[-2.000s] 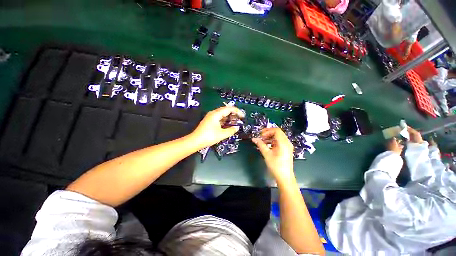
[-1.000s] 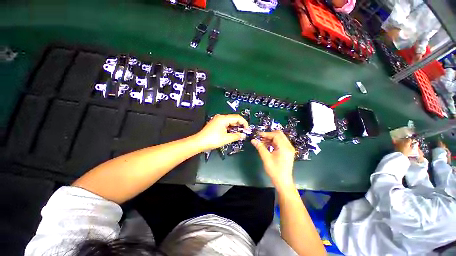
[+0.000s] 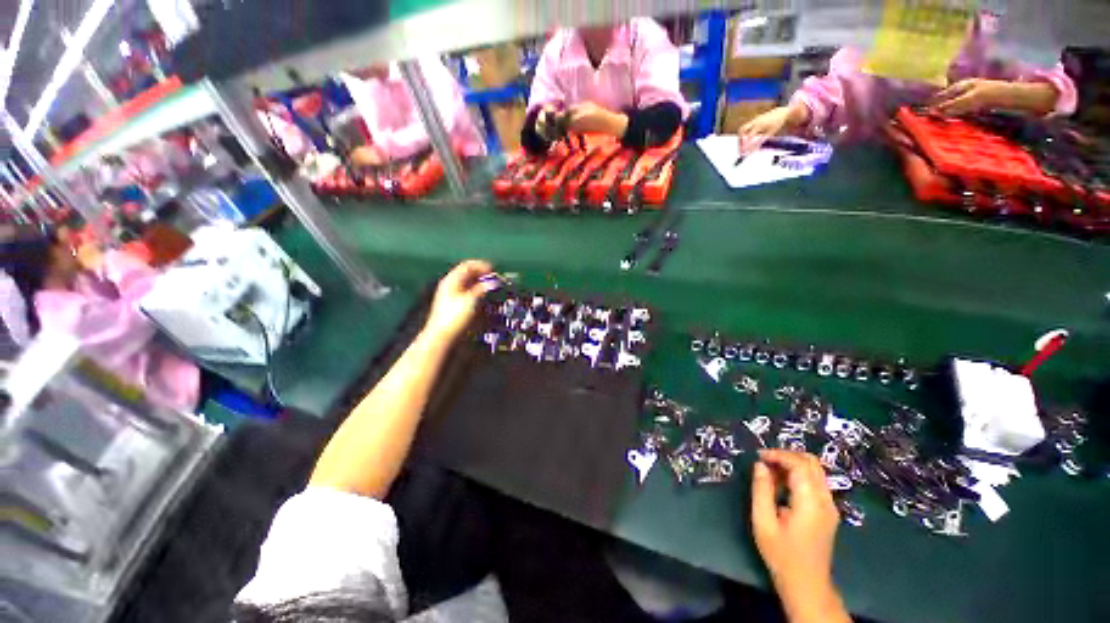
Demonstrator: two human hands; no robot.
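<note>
My left hand (image 3: 458, 298) is at the far left corner of the black tray (image 3: 536, 426), its fingertips closed on a small shiny band module (image 3: 493, 282). Beside it, rows of placed modules (image 3: 566, 331) with black bodies and silver-white tabs lie at the tray's far edge. My right hand (image 3: 794, 517) is over the near side of the loose heap of black-and-silver parts (image 3: 864, 456). Its thumb and index finger are apart and I see nothing between them.
Behind the heap runs a row of small ring-like parts (image 3: 803, 361). A white block (image 3: 996, 408) and a red stick (image 3: 1043, 353) are at right. Watch straps (image 3: 663, 248) lie mid-bench. Red-orange trays (image 3: 590, 174) and several people in pink are across the bench; a white machine (image 3: 231, 296) is left.
The view has turned up and left. My left hand has moved from the heap to the tray's far left corner with a module. My right hand has parted from it and opened.
</note>
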